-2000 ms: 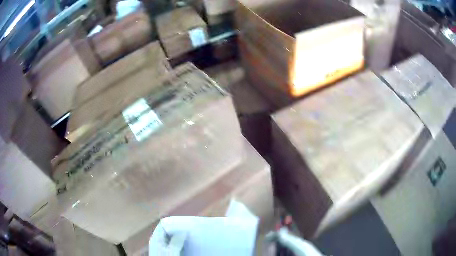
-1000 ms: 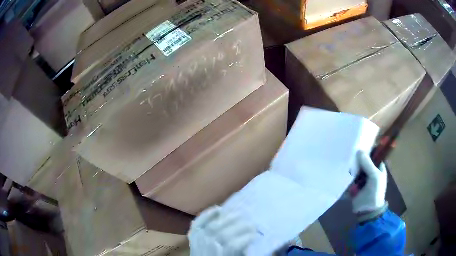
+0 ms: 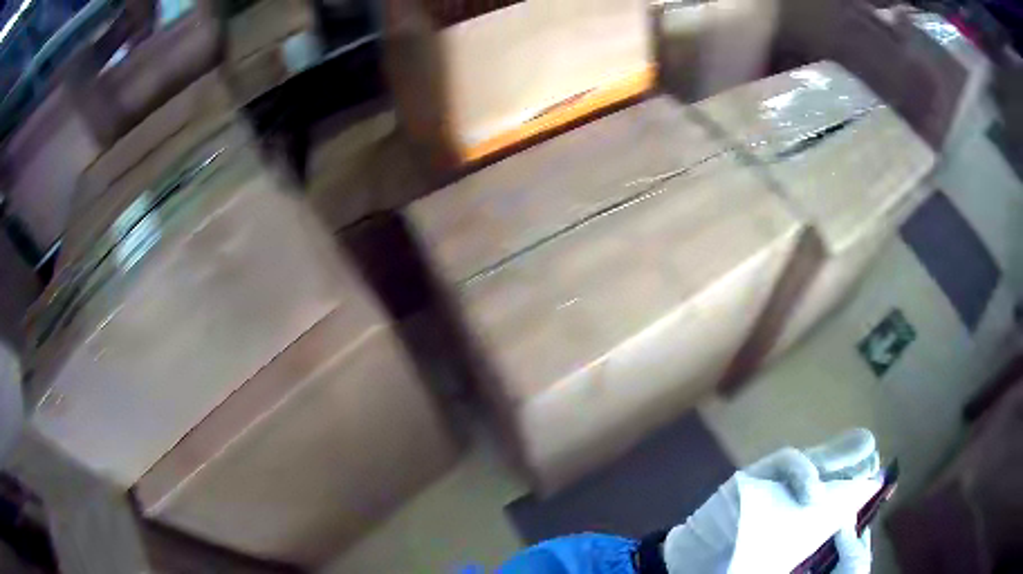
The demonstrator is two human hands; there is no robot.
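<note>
A white printed sheet, now gathered small and blank-looking, is at the lower right. My left hand, white-gloved with a blue sleeve, is closed on the sheet. My right hand, also white-gloved, is against the sheet's right side and partly cut off by the lower edge. It holds a dark and reddish tool, seemingly a utility knife, beside the sheet. A taped cardboard carton lies beyond the hands. All is blurred.
A large carton with a label stands at left. A carton with an orange band is at the top centre. A smaller taped carton adjoins the middle one. Pale floor with dark mats and a green arrow sign lies at right.
The view has swung right, so the cartons sit further left. The sheet, earlier spread wide between both hands, is now bunched up, and both hands are close together at the lower right.
</note>
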